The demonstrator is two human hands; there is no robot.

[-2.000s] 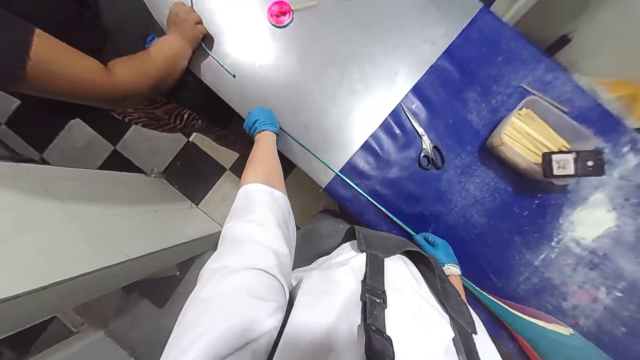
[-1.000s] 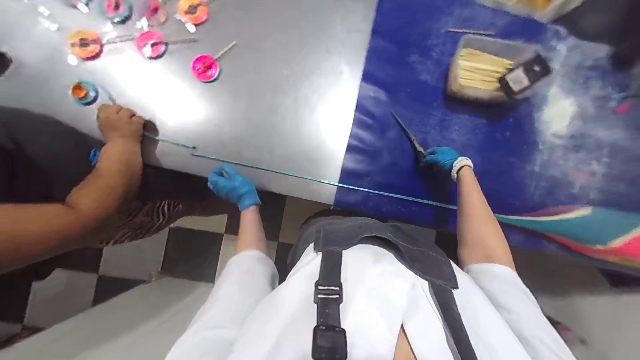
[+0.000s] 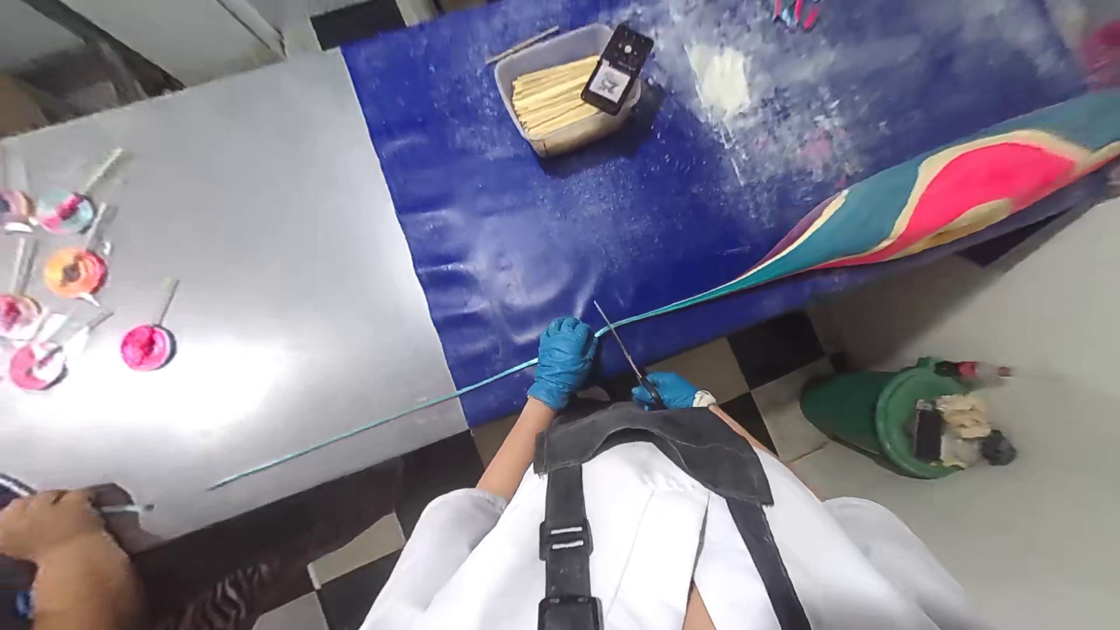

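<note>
My left hand [image 3: 564, 360], in a blue glove, lies closed over a thin teal candy rope [image 3: 376, 423] near the front edge of the blue mat. On its right, my right hand [image 3: 669, 391], also gloved, holds scissors [image 3: 628, 357] by their handles. The blades point away from me and cross the rope just beside my left hand; whether the rope lies between them cannot be told. Rightward the rope thickens into a striped mass of teal, pink and cream candy [image 3: 971, 197]. Its thin end rests on the metal table [image 3: 289, 289].
A plastic tub of wooden sticks [image 3: 569, 87] with a small black device [image 3: 617, 68] on its rim stands at the back. Wrapped lollipops [image 3: 74, 271] lie at the left. Another person's bare hand [image 3: 52, 525] is at lower left. A green bin [image 3: 884, 416] stands right.
My right hand, at the scissors on the mat a second ago, has brought them to the rope. My left hand has moved from the metal table onto the rope over the mat. The view has shifted right.
</note>
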